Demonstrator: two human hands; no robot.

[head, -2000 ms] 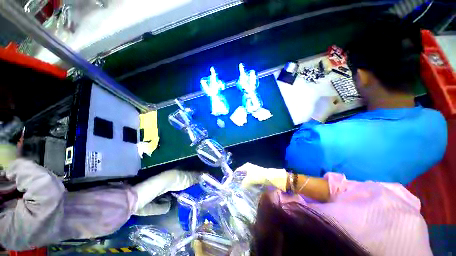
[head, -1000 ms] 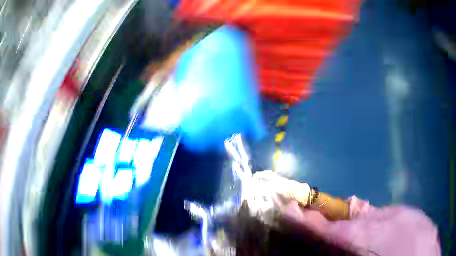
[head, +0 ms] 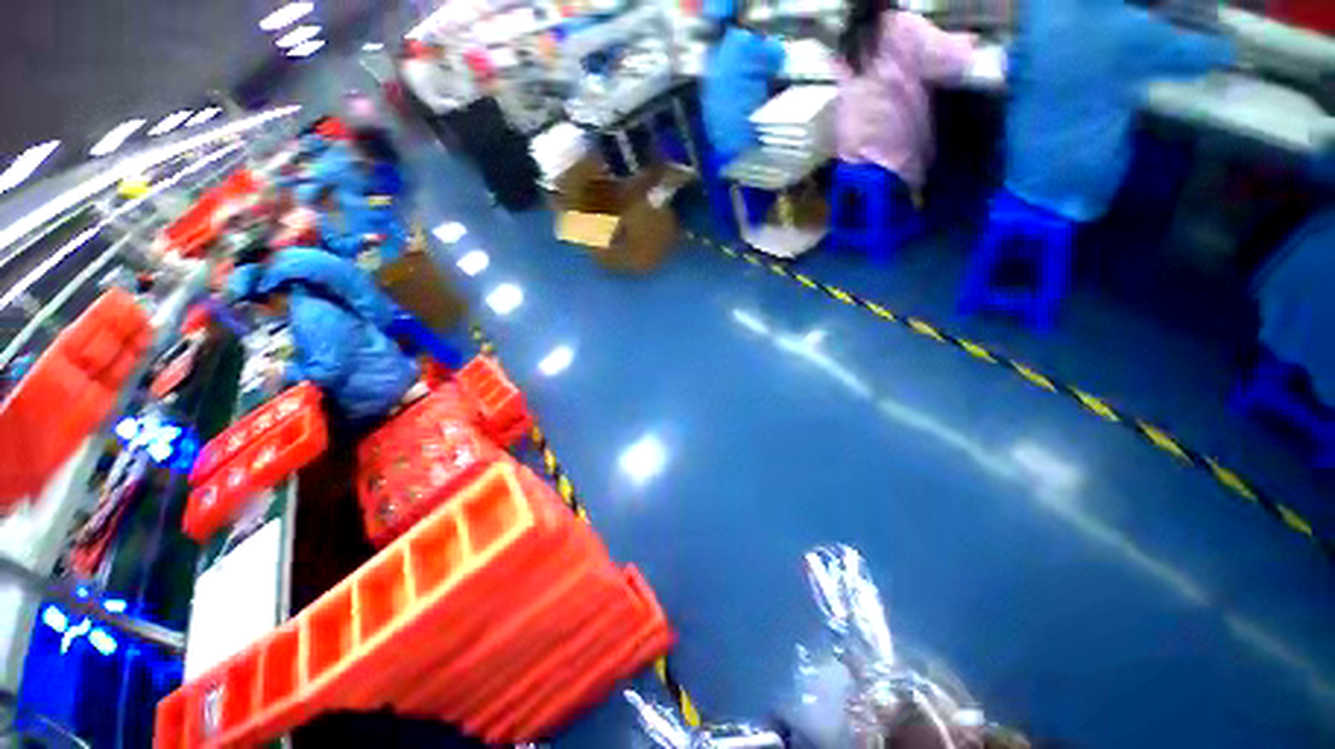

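A clear plastic lamp (head: pixel 852 600) with shiny rounded limbs rises from the bottom edge, right of centre, over the blue floor. Part of another clear lamp (head: pixel 700 729) shows to its left, cut off by the edge. A blurred pale and brownish patch lies at the base of the first lamp; it may be my right hand, but I cannot tell. My left hand is not in view.
Stacked orange-red compartment trays (head: pixel 491 629) stand at lower left beside the bench. Blue lights glow behind them. A worker in blue (head: pixel 344 344) bends at the line. Yellow-black tape (head: pixel 966 348) crosses the floor (head: pixel 761 483). Cardboard boxes (head: pixel 637 234), blue stools (head: pixel 1018 264) and seated workers are beyond.
The view has swung right, from the bench with lit lamps to the aisle. The lamps now sit lower in the picture, and the gloved right hand and pink sleeve no longer show clearly.
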